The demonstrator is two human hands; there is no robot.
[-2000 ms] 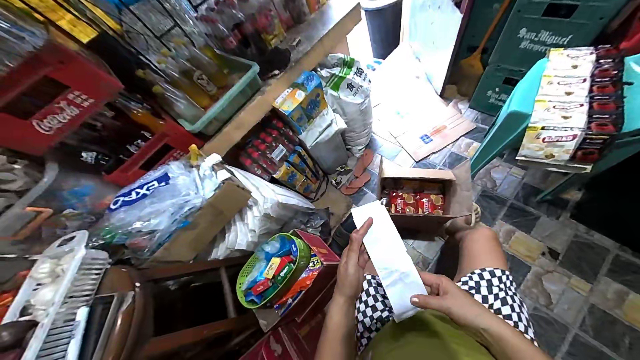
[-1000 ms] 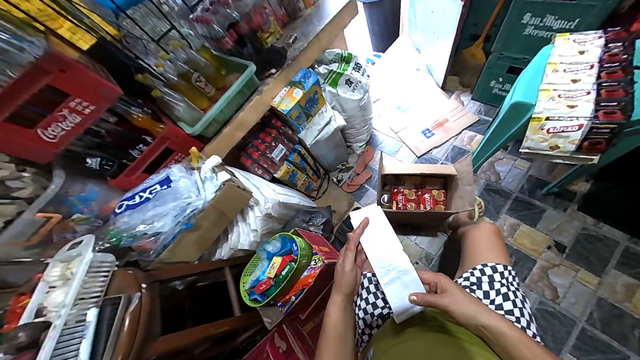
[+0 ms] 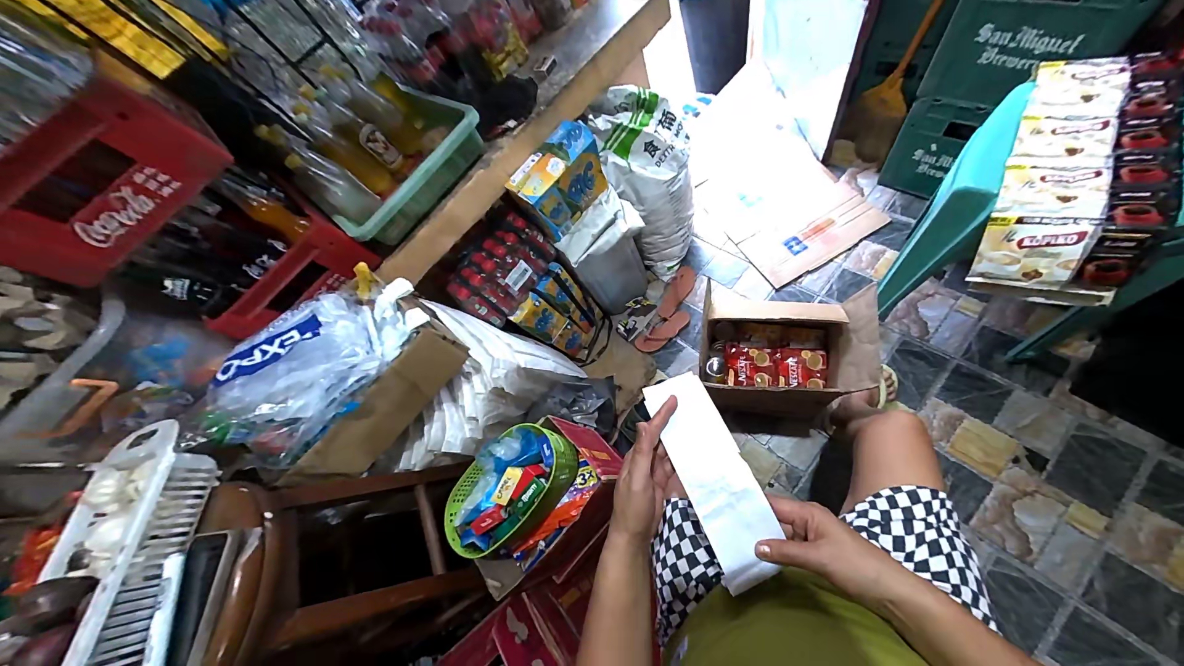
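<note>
A long white paper strip, like a receipt [image 3: 717, 481], stretches between both hands above the lap. My left hand [image 3: 643, 472] supports its upper left edge, thumb laid along the paper. My right hand [image 3: 814, 541] pinches its lower right edge between thumb and fingers. Just beyond the paper, an open cardboard box [image 3: 777, 400] on the floor holds red Nescafé packs [image 3: 775, 366] and a glass jar. Left of my left hand, a green plastic basket [image 3: 455, 504] with small colourful packets rests on a box of snack packs.
A teal plastic chair [image 3: 957, 199] at the right bears Kopiko sachet strips [image 3: 1054, 185]. Orange slippers [image 3: 668, 319] and flattened cardboard [image 3: 805, 231] lie on the stone-tiled floor. Red Coca-Cola crates [image 3: 111, 176], a wooden chair [image 3: 370, 601] and a white plastic rack [image 3: 129, 527] stand at the left.
</note>
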